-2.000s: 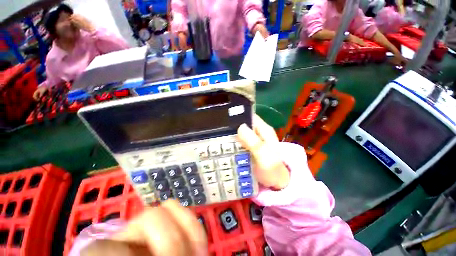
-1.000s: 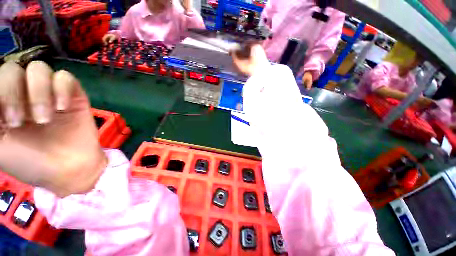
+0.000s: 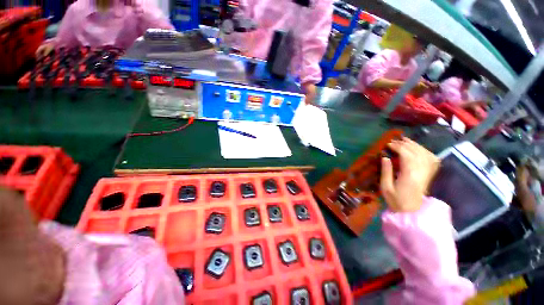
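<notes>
My right hand (image 3: 407, 173) is on the upper right part of the orange-brown test fixture (image 3: 352, 199), fingers curled over its clamp area; whether they grip the handle is hidden. My left hand (image 3: 27, 256) is blurred and cut off at the left edge; its fingers do not show. The red tray (image 3: 182, 229) lies in front of me. Most visible pockets hold small rounded square units (image 3: 253, 256) with round centres; a few at the left hold darker, glossy ones. One upper pocket is empty.
Behind the tray are a power supply (image 3: 173, 98) with red digits, a blue test box (image 3: 250, 102), paper (image 3: 253, 142) and a blue pen (image 3: 237, 131). A white-framed monitor (image 3: 471, 187) stands right of the fixture. Another red tray (image 3: 42, 179) is left. People in pink sit or stand beyond.
The calculator has left my hands. My right hand has moved from above the blue box down to the fixture. My left hand has dropped to the lower left. The view has shifted.
</notes>
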